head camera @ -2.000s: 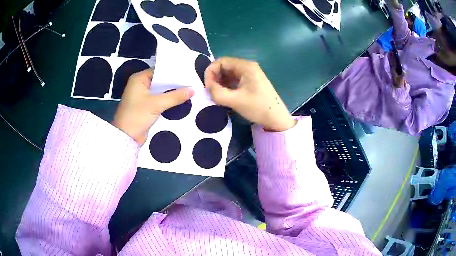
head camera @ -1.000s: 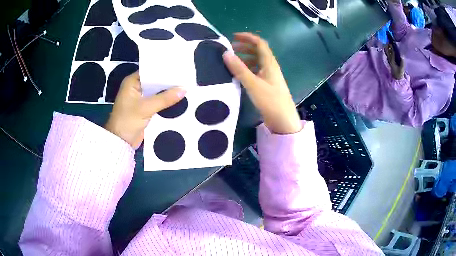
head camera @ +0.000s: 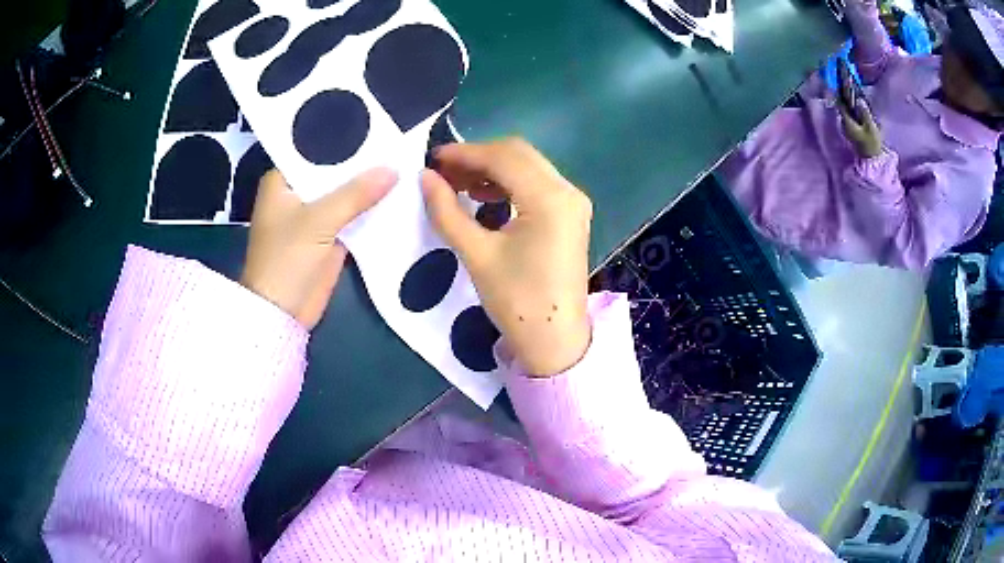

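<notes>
My left hand [head camera: 303, 236] holds the white sheet of round pads [head camera: 380, 247] at its left edge, thumb on top. The sheet is bent and lifted, with black round pads on its upper and lower parts. My right hand [head camera: 435, 170] is at the sheet's right side, thumb and fingertips pinched at a dark pad partly hidden behind the fingers. I cannot tell if that pad is off the sheet. The sheet of arch-shaped pads [head camera: 160, 198] lies flat on the dark green table behind my left hand, partly covered.
Fan lead wires [head camera: 53, 138] with white plugs lie at the upper left. More pad sheets [head camera: 705, 24] lie at the far table edge. A dark perforated crate [head camera: 787, 363] with wires inside stands right of the table. Another person [head camera: 804, 198] is at the upper right.
The arch-shaped piece seen between the sheet and my right fingers no longer shows there. The sheet's lower end has swung right and twisted. My right hand moved left and down, fingers closing.
</notes>
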